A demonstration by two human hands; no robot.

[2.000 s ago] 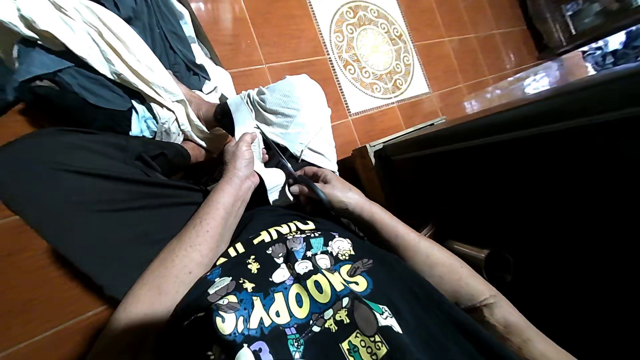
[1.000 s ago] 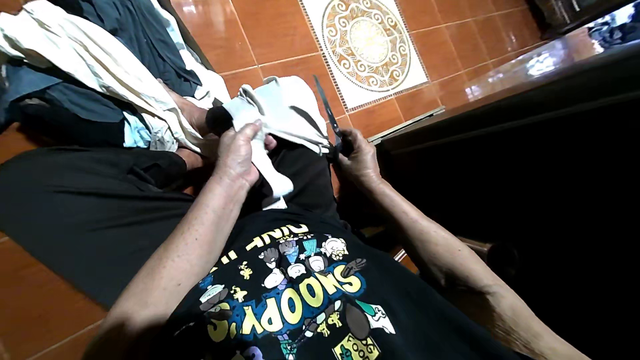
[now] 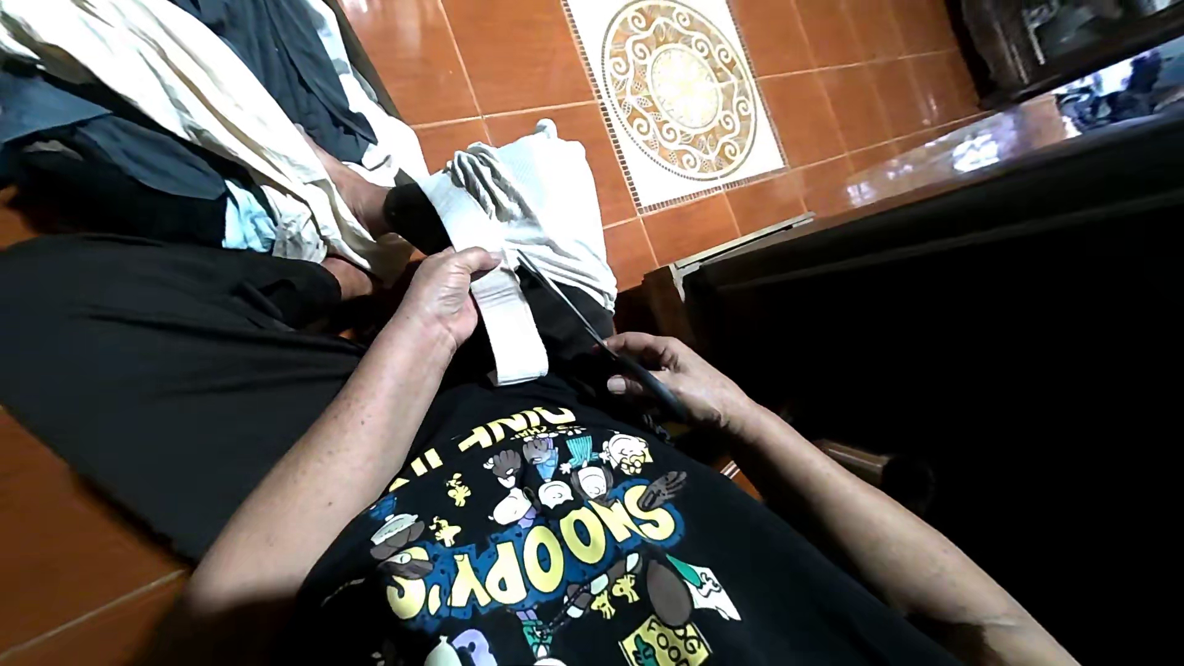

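Observation:
White fabric [image 3: 564,194] lies bunched over my knee, with a flat white band [image 3: 513,333] hanging down toward my lap. My left hand [image 3: 453,291] pinches the band, thumb on top. My right hand [image 3: 675,375] holds dark-handled scissors [image 3: 578,319]. Their blades point up and left, and the tips touch or nearly touch the fabric edge beside my left thumb. Whether the blades are parted cannot be made out. My fingers partly hide the scissor handles.
A pile of cream, grey and black cloth [image 3: 213,102] lies at the upper left, beside my bare foot. Dark wooden furniture [image 3: 925,305] fills the right side. Orange floor tiles [image 3: 518,55] surround a patterned white tile panel [image 3: 684,92].
The scissors, held up and away from the fabric a second ago, now lie with their tips at the band. My right hand has come down toward my lap. My left hand still holds the fabric.

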